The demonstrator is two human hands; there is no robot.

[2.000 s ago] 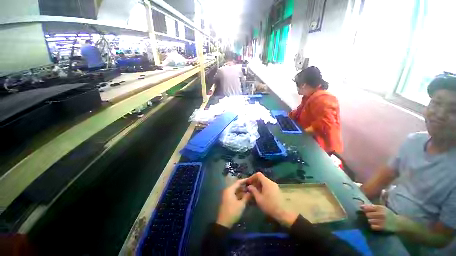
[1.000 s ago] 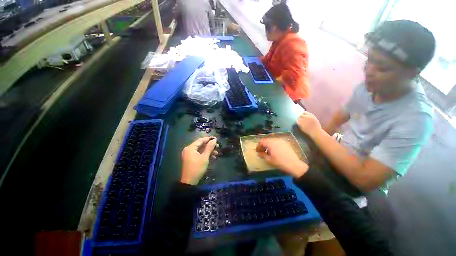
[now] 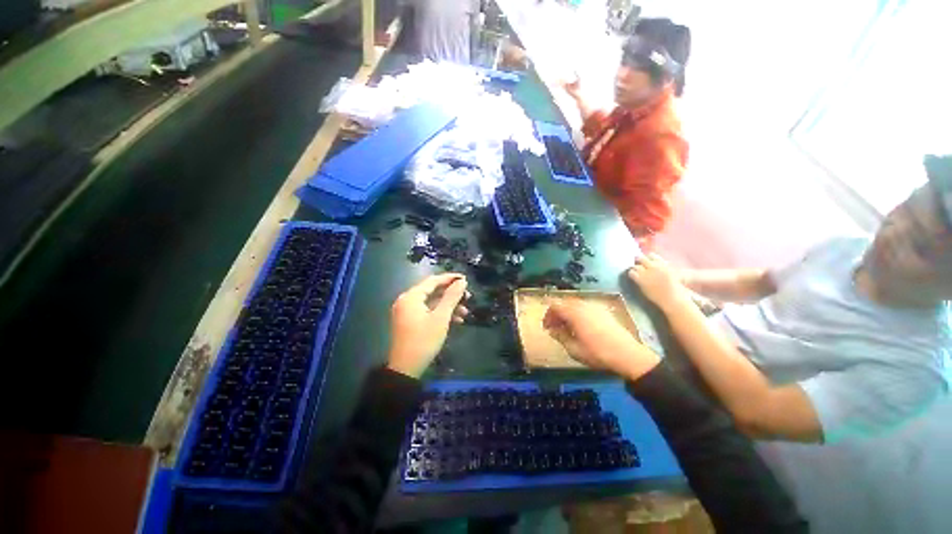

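My left hand (image 3: 426,321) is raised above the bench, thumb and forefinger pinched together at a tiny pale-edged part, too small to name. My right hand (image 3: 595,336) reaches into the shallow tan box (image 3: 530,356), fingertips bunched low over its floor; whether they hold a tiny piece cannot be told. Small black plastic parts (image 3: 444,248) lie in a loose pile beyond my hands. The blue tray in front of me (image 3: 652,443) bears rows of black parts, with bare blue at its right end.
A full blue tray (image 3: 274,355) lies along the left bench edge, near the dark green conveyor (image 3: 125,250). Beyond are stacked blue trays (image 3: 381,156), a clear plastic bag (image 3: 451,172) and another filled tray (image 3: 522,198). A person in grey sits close at right; one in orange-red sits farther off.
Since the oldest frame my hands have parted; my right hand has gone to the tan box and stays there. The view has tilted down. The orange-red neighbour's head has turned this way.
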